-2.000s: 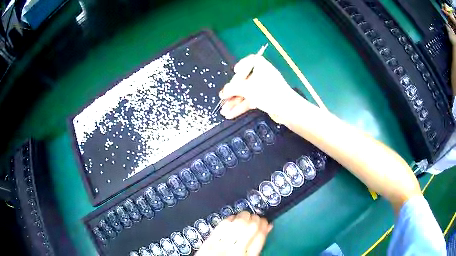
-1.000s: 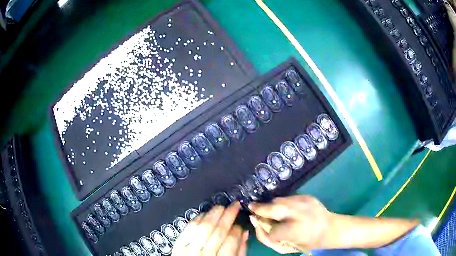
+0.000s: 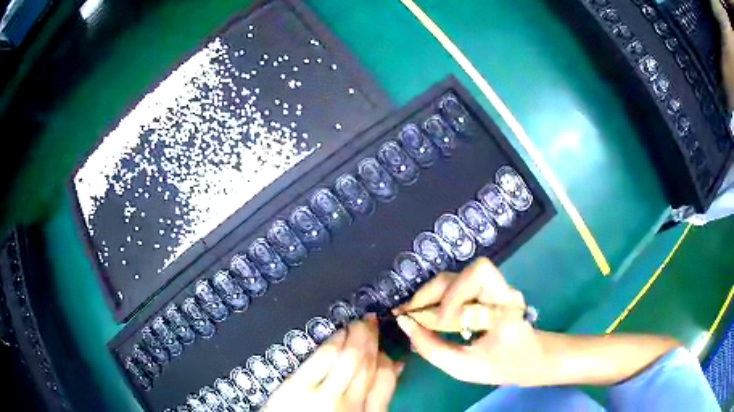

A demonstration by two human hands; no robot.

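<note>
A black workpiece tray (image 3: 322, 278) lies slantwise in front of me, with two rows of glossy oval pieces (image 3: 460, 236) and a plain centre strip. My right hand (image 3: 483, 326) is at the lower row, right of my left hand, pinching a thin dark tool, likely tweezers (image 3: 418, 309), with its tip by the ovals. My left hand (image 3: 342, 370) rests at the lower row, fingertips close to the tool tip and covering some ovals. Whether it grips a piece is hidden. Behind, a loose-parts tray (image 3: 138, 233) holds many tiny white parts (image 3: 241, 165).
Yellow tape (image 3: 515, 137) crosses the green surface (image 3: 563, 153) right of the tray. Another tray of ovals (image 3: 668, 96) stands at the right, with part of another person's arm (image 3: 723, 48) at the edge. A dark tray (image 3: 28, 314) shows at the left edge.
My right hand went from over the white parts down to the lower row beside my left hand, and both have since shifted slightly. The trays now appear farther up and left in view.
</note>
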